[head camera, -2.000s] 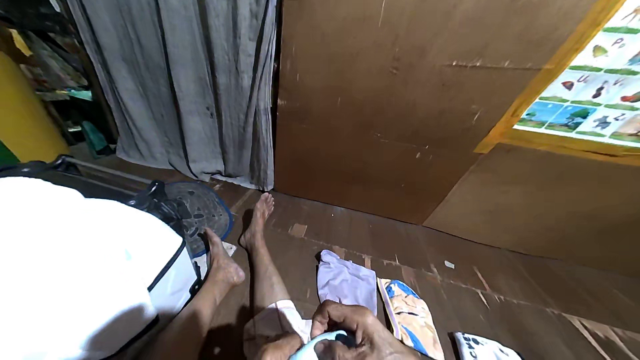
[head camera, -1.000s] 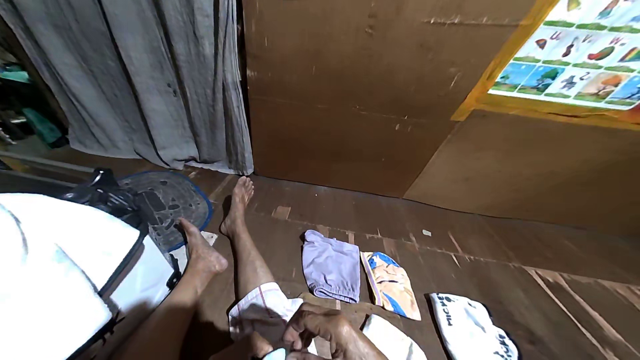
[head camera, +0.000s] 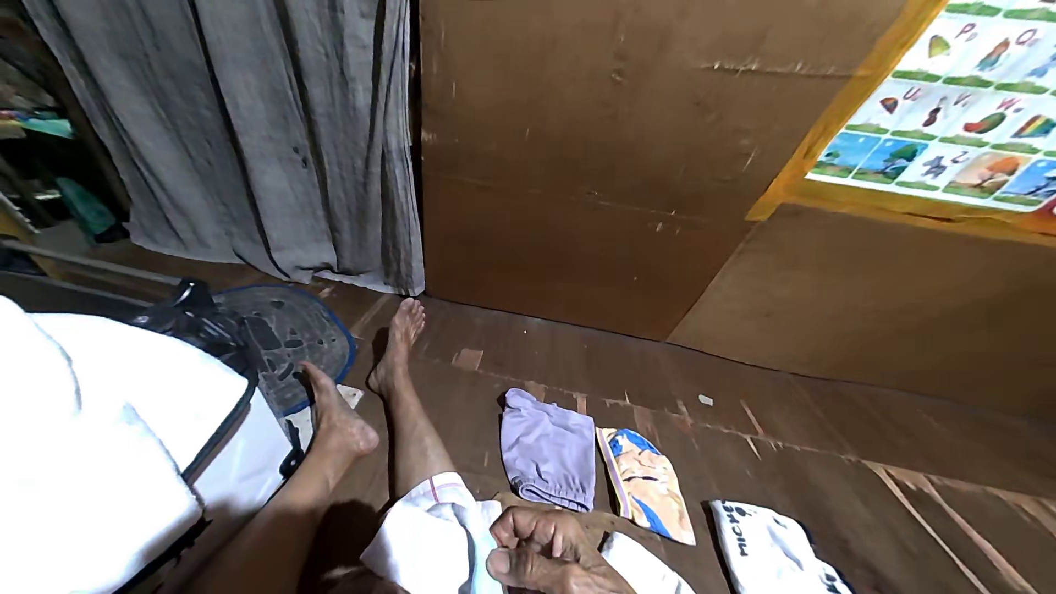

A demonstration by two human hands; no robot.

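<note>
My right hand point(head camera: 549, 549) is at the bottom centre, its fingers curled against a white and pale blue cloth point(head camera: 445, 532) lying over my lap; its thumb and fingertips appear to pinch the cloth's edge. Of my left hand, at most a dark sliver shows at the bottom edge, too little to judge. Beyond the right hand, a folded lavender garment with a gathered hem point(head camera: 549, 450) lies on the floor, beside a folded peach and blue printed cloth point(head camera: 648, 483). Another white cloth point(head camera: 643, 565) lies partly behind the right hand. Farther right is a folded white garment with dark lettering point(head camera: 771, 549).
My bare legs point(head camera: 412, 425) stretch forward over the brown floor. At left stand a black-framed item with white cloth on it point(head camera: 124, 396) and a round dark mat with blue edging point(head camera: 289, 338). A grey curtain point(head camera: 272, 140) hangs beside the brown panel wall point(head camera: 577, 165), which bears a picture chart point(head camera: 949, 124).
The view has shifted, showing more of the floor at right. The right hand stays near the lap; the pale blue strip at my hands two seconds ago now shows beside the right hand's fingers.
</note>
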